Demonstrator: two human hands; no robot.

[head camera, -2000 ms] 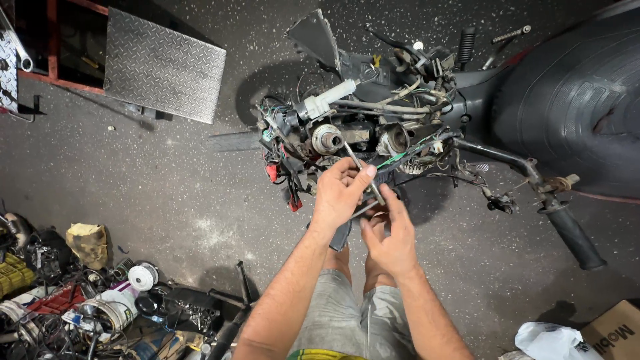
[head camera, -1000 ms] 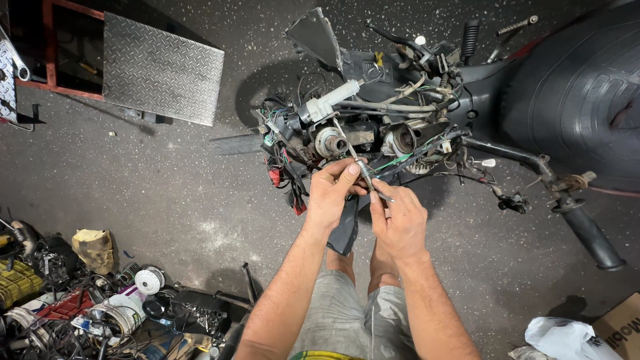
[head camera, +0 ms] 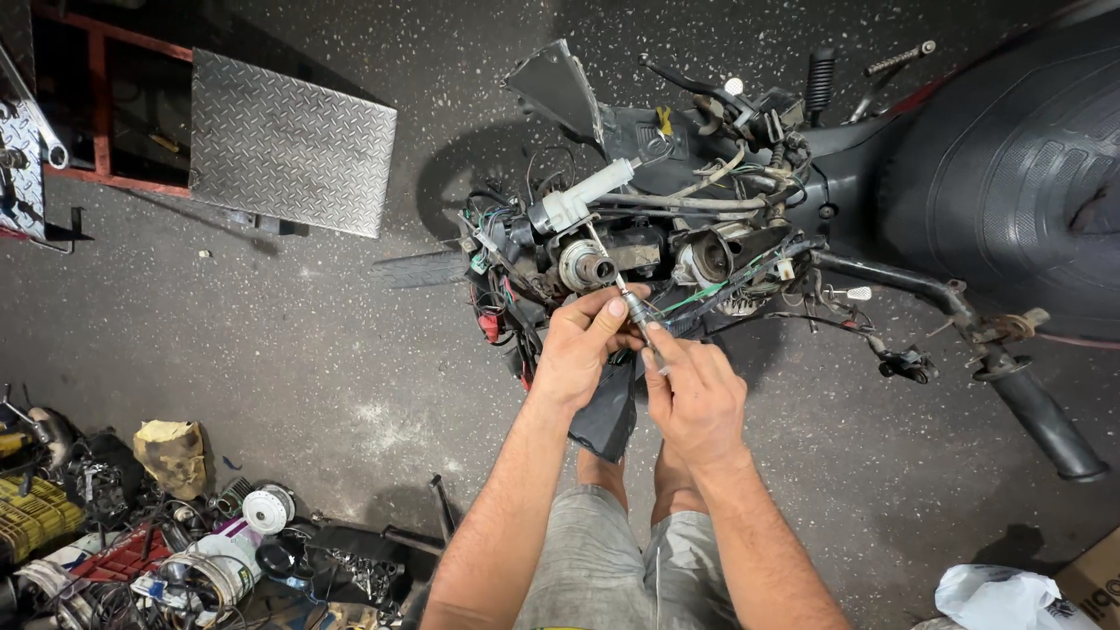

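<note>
My left hand (head camera: 582,341) grips a slim metal shaft or cable end with a ribbed metal sleeve (head camera: 636,306), just below the motorcycle's steering stem (head camera: 595,269). The fingers of my right hand (head camera: 696,385) pinch the lower end of the same piece. Its thin upper part runs up past the stem toward a grey cylindrical part (head camera: 582,197) lying across the stripped front end. Bundled wires (head camera: 499,262) and a round metal housing (head camera: 707,256) surround the stem. My fingers partly hide the piece, so its exact kind is unclear.
A handlebar with a black rubber grip (head camera: 1041,420) extends at the right, beside the black seat (head camera: 997,175). A diamond-plate metal sheet (head camera: 289,140) on a red frame is at the upper left. Loose parts and a yellow crate (head camera: 35,516) crowd the lower left. A plastic bag (head camera: 997,599) lies lower right.
My right hand has shifted its hold along the metal piece, and its fingers now sit just below the ribbed sleeve. The piece has swung to a different slant than two seconds ago.
</note>
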